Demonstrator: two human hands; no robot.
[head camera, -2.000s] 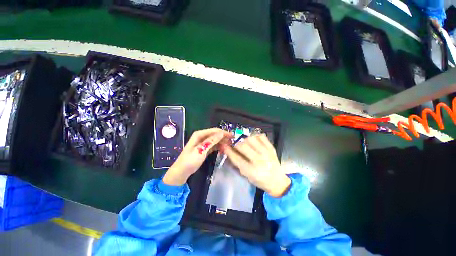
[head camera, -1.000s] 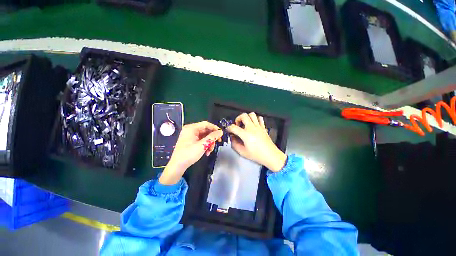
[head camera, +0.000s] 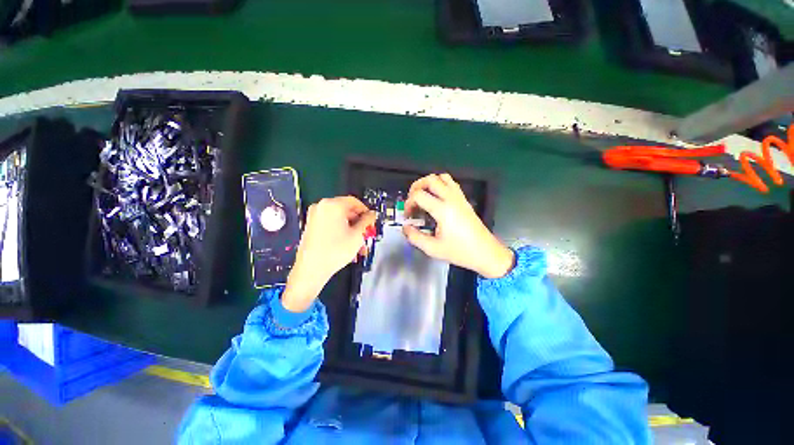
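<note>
An open tablet unit (head camera: 400, 295) lies in a black foam tray (head camera: 348, 369) in front of me, its circuit board (head camera: 391, 209) at the far end. My left hand (head camera: 333, 239) is at the board's left side, thumb and fingertips together, with red marks near the fingers. Whether it holds a small part cannot be told. My right hand (head camera: 448, 224) is over the board's right side, with a small pale piece (head camera: 415, 223) pinched at its fingertips. The fingers hide parts of the board.
A black parts bin (head camera: 228, 130) heaped with shiny strips (head camera: 157, 204) is at left, a smartphone (head camera: 272, 226) beside it. An orange air gun (head camera: 653, 158) with coiled hose lies right. More trayed tablets (head camera: 514, 10) are beyond the white edge (head camera: 392, 100). A blue crate (head camera: 96, 361) is lower left.
My hands have moved apart, leaving the board showing between them. The view has shifted, so the far trayed tablets are nearer the top edge.
</note>
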